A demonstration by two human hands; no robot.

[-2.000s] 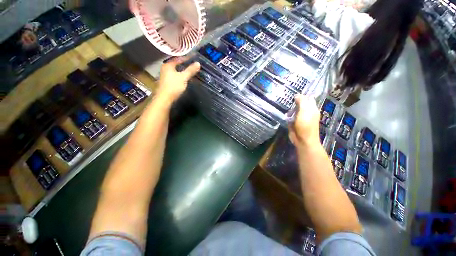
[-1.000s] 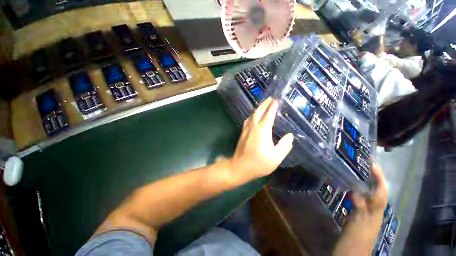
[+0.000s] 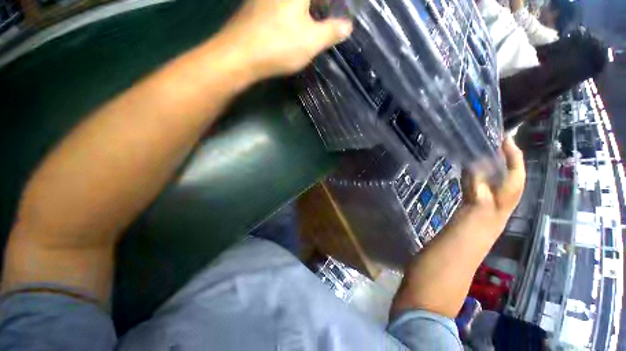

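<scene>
My left hand (image 3: 292, 34) grips the near-left edge of a clear tray stack (image 3: 439, 96) at the top centre. My right hand (image 3: 497, 178) grips its lower right corner and is slightly blurred. The stack is tilted and holds phones with blue screens and silver keys. Another stack of clear trays (image 3: 333, 113) stands on the green bench under and left of it. How many trays my hands hold cannot be told.
The green bench (image 3: 274, 158) runs from left to centre. More trayed phones (image 3: 429, 199) lie below the held stack, on a box (image 3: 329, 219). A person in white (image 3: 511, 41) with dark hair is beyond the trays. A red object (image 3: 491, 284) is at lower right.
The view has swung right; the fan and the row of phones on the ledge have left the picture. My hands still hold the tilted trays, now over the trayed phones on the right.
</scene>
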